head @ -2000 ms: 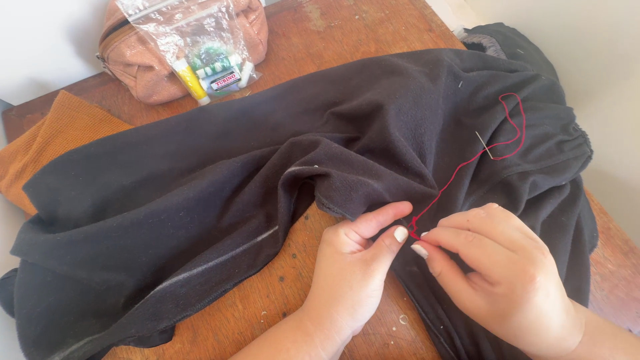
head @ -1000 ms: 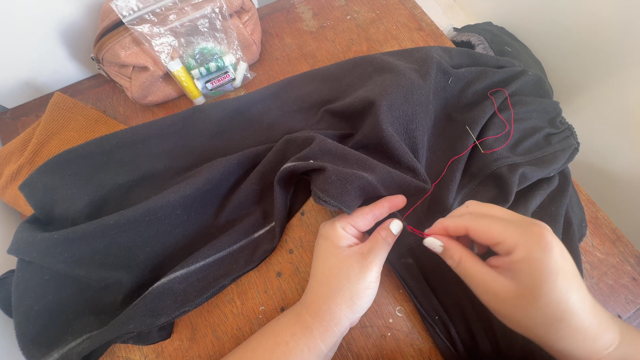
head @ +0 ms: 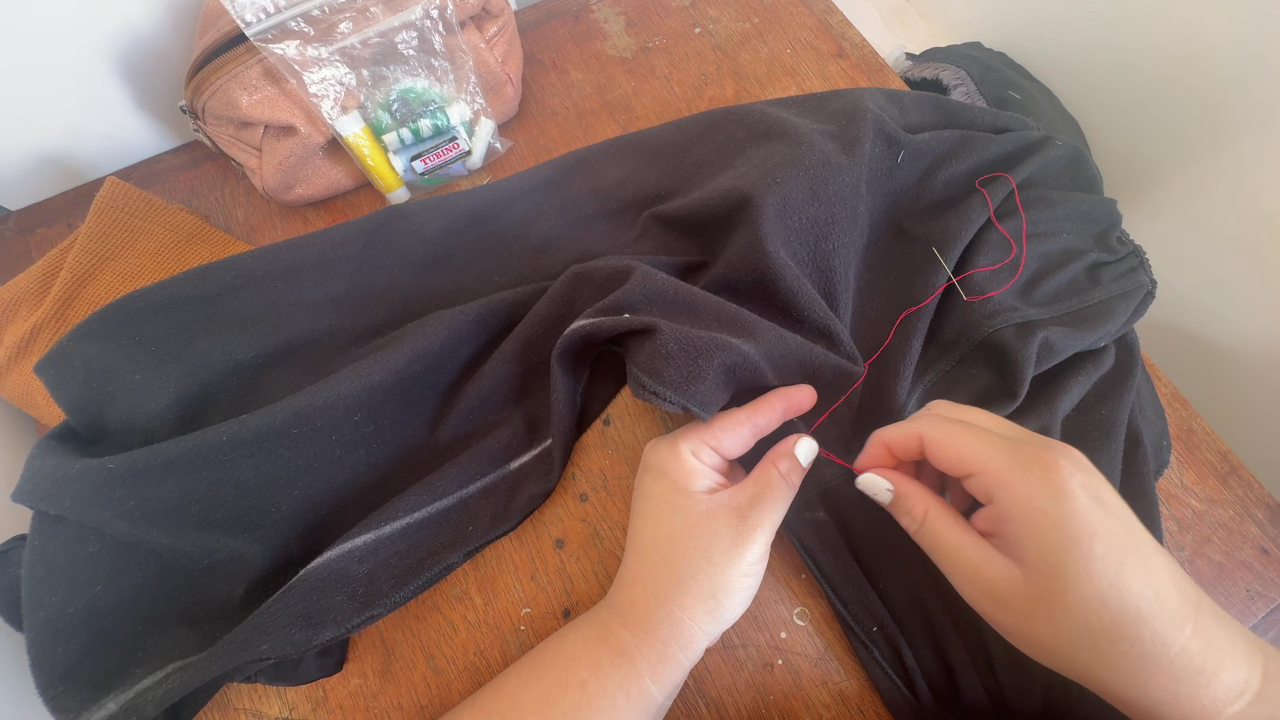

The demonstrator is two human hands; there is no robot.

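Note:
A black fleece garment (head: 480,260) with an elasticated edge lies in folds across the wooden table. Red thread (head: 905,315) runs from its folds, loops at the right and passes by a sewing needle (head: 949,273) that rests on the cloth. My left hand (head: 715,510) is at the garment's seam, thumb beside the thread with the index finger raised; what lies under the thumb is partly hidden. Between thumb and index finger, my right hand (head: 985,520) pinches a short end of the red thread, pulled to the right of the left thumb.
At the back left, a pinkish zip pouch (head: 270,140) stands with a clear plastic bag (head: 430,100) of thread spools and small tubes leaning on it. An orange-brown waffle cloth (head: 130,240) lies partly under the garment. Bare wood of the table (head: 560,570) shows near my left forearm.
My right hand has moved a little away from my left thumb, and a short length of red thread now shows between them. The needle stays on the cloth.

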